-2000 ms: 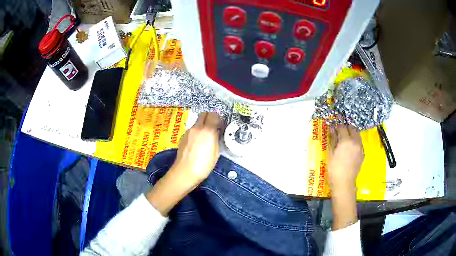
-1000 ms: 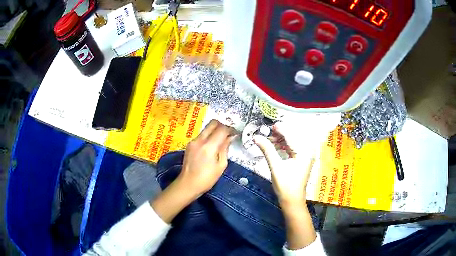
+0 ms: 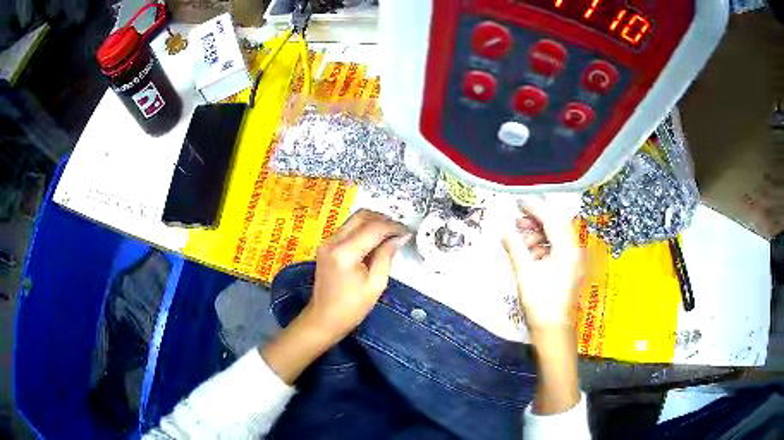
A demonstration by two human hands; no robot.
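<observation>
The button attaching machine's white head with its red panel (image 3: pixel 524 94) hangs over the table, digits lit. Below it is the lower die in a pale round surround (image 3: pixel 446 238). My left hand (image 3: pixel 351 271) is left of the die, thumb and index finger pinched together; a tiny piece may be at the tips, too small to tell. My right hand (image 3: pixel 546 266) is right of the die, fingers half curled, slightly blurred; whether it holds anything cannot be told. Dark blue jeans (image 3: pixel 456 365) lie on my lap with one silvery button (image 3: pixel 419 314) on the waistband.
Bags of silvery fasteners lie left (image 3: pixel 335 150) and right (image 3: pixel 645 202) of the machine. A black phone (image 3: pixel 205 165), a red-capped bottle (image 3: pixel 142 86) and a small white box (image 3: pixel 221 60) stand at left. A black stick-like tool (image 3: pixel 682 275) lies right. A blue bin (image 3: pixel 52 318) is lower left.
My right hand went from the right bag to the die, then moved back rightward, away from it. My left hand stays left of the die. The view has shifted.
</observation>
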